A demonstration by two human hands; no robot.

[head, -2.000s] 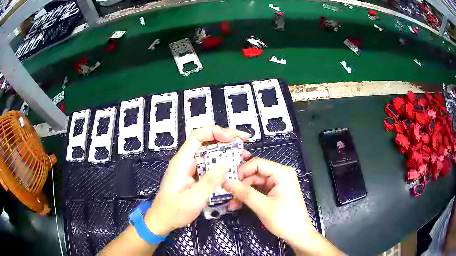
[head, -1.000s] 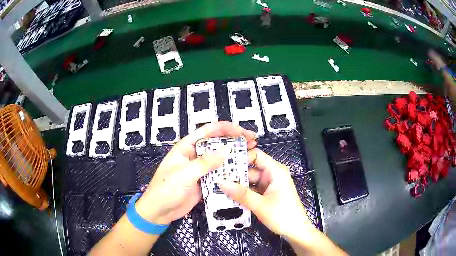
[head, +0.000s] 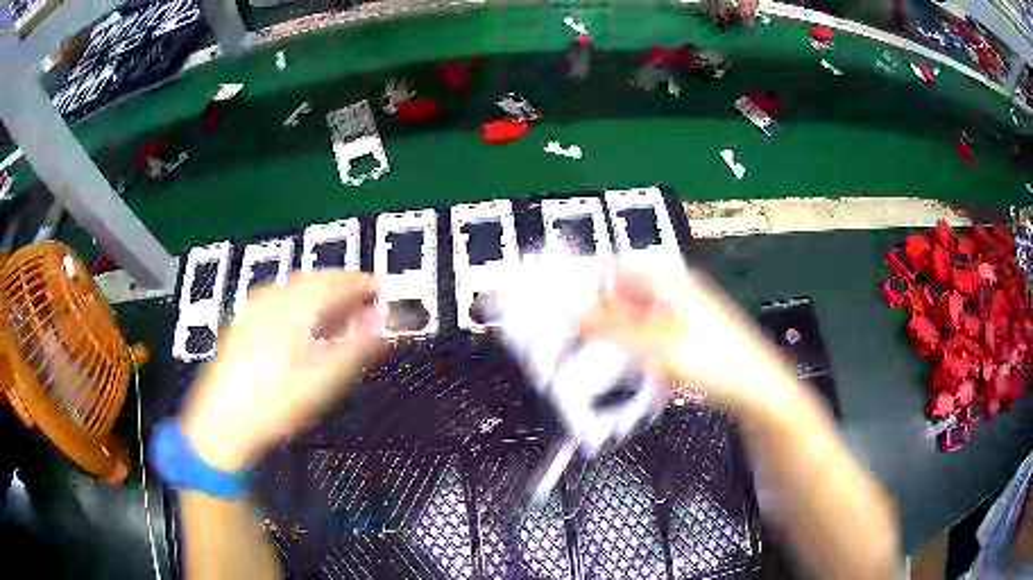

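Note:
A white phone housing [head: 578, 351], blurred by motion, is in my right hand [head: 668, 329] above the black tray [head: 385, 391]. A thin pale strip shows at its lower end; I cannot tell what it is. My left hand [head: 289, 351] is blurred, apart from the housing, over the left part of the tray. I see nothing in it, but its fingertips are too blurred to tell how they are set. A row of white housings [head: 460, 215] lies along the back of the tray, some partly hidden by my hands.
An orange fan [head: 68, 351] stands left of the tray. A black phone [head: 799, 329], partly behind my right arm, and a pile of red parts [head: 963, 306] lie at the right. Behind, a green conveyor belt [head: 453, 164] carries scattered white and red parts. A metal post rises at the left.
My left hand has let go of the housing and moved left. My right hand has moved right and up with the housing, which is now tilted. Parts on the belt have shifted left.

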